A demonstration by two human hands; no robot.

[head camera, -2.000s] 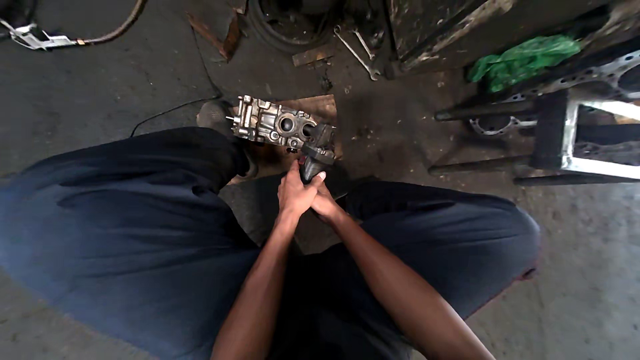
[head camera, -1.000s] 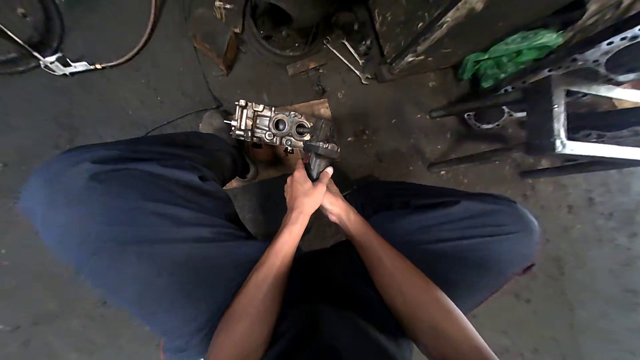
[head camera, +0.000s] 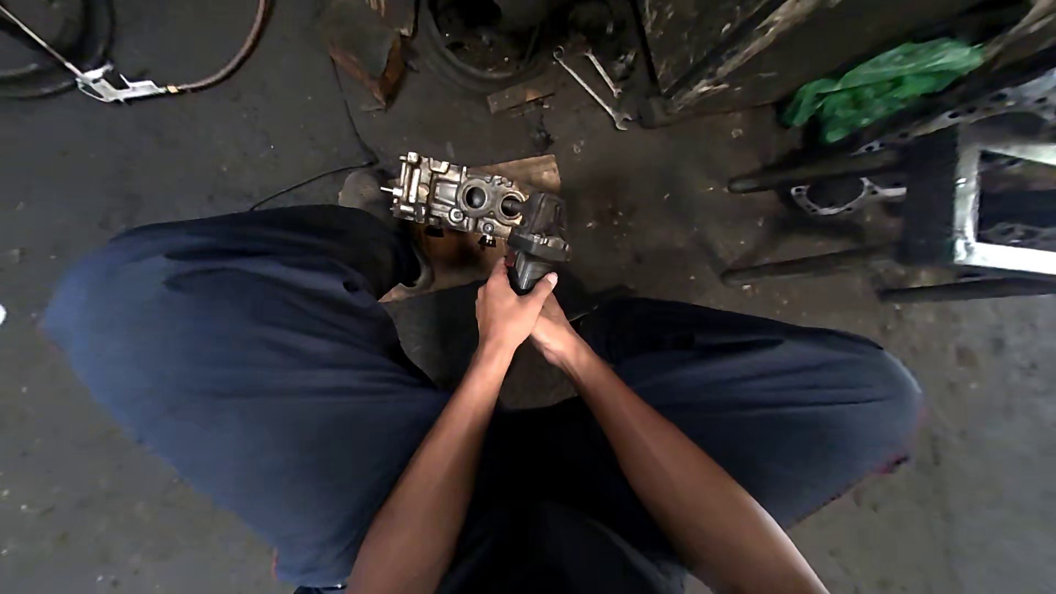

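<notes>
Both of my hands are closed around the grip of a dark power tool (head camera: 538,239), which appears to be a drill or driver. My left hand (head camera: 505,307) wraps the grip from the left, with its thumb side up by the tool's body. My right hand (head camera: 554,326) lies lower on the right, partly behind the left one. The tool's head rests at or just over the right end of a metal engine part (head camera: 450,196), seemingly a cylinder head, with two round openings. That part sits on a wooden board (head camera: 536,172) between my feet. The tool's tip is hidden.
Beyond the board lie wrenches (head camera: 590,89), a wood piece (head camera: 518,96) and a wheel (head camera: 483,41). An air blow gun (head camera: 120,85) with a hose is at upper left. On the right stand a metal frame (head camera: 965,198) and a green plastic bag (head camera: 895,82). A cable (head camera: 305,179) crosses the floor.
</notes>
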